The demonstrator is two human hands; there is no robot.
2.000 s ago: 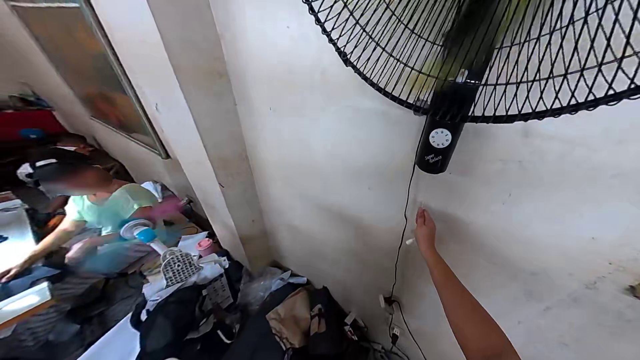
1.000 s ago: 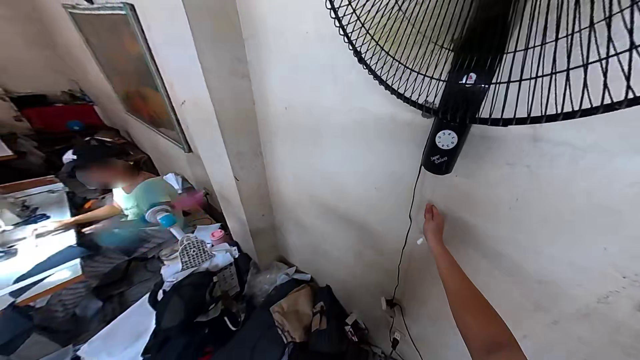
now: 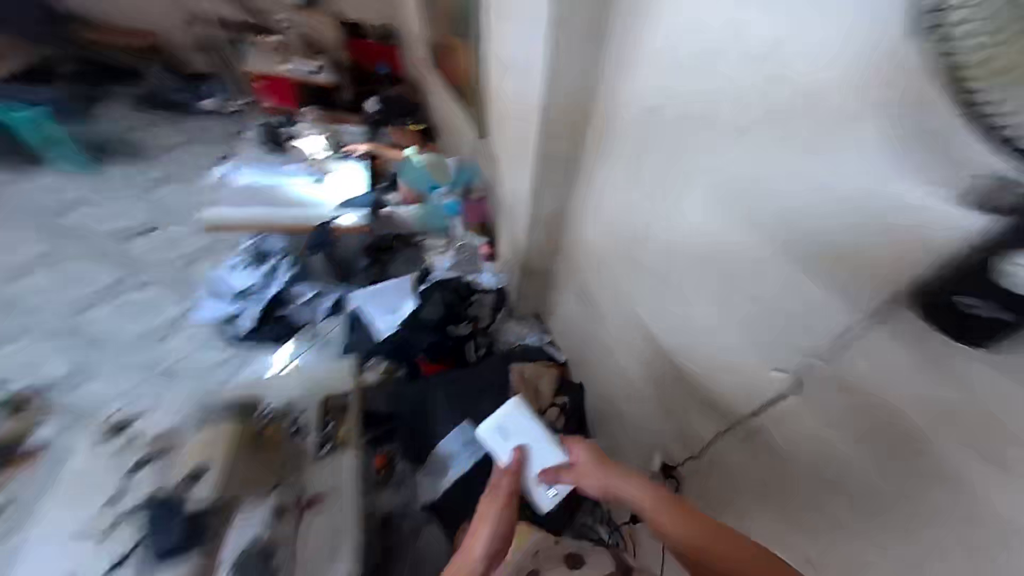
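Note:
A flat white rectangular device (image 3: 524, 452) with rounded corners, perhaps a power bank, is between my two hands at the lower middle of the blurred head view. My left hand (image 3: 500, 496) grips its lower left edge with the thumb on its face. My right hand (image 3: 588, 472) holds its right side, fingers over the edge. Beneath the device lies a heap of dark cloth (image 3: 448, 400). At the right edge hangs the black wall fan (image 3: 972, 296), its grille partly cut off, with a cable (image 3: 740, 420) running down the wall.
A person (image 3: 424, 164) sits at a white work table (image 3: 280, 196) at the upper left. Cloth piles (image 3: 264, 288) lie on the floor before the table. A wall corner (image 3: 552, 176) stands behind the heap, and a green plastic stool (image 3: 48, 136) is at the far left.
My right hand has moved from beside the fan's cable down to the white device. My left hand and the device have come into view. The view has swung left and down.

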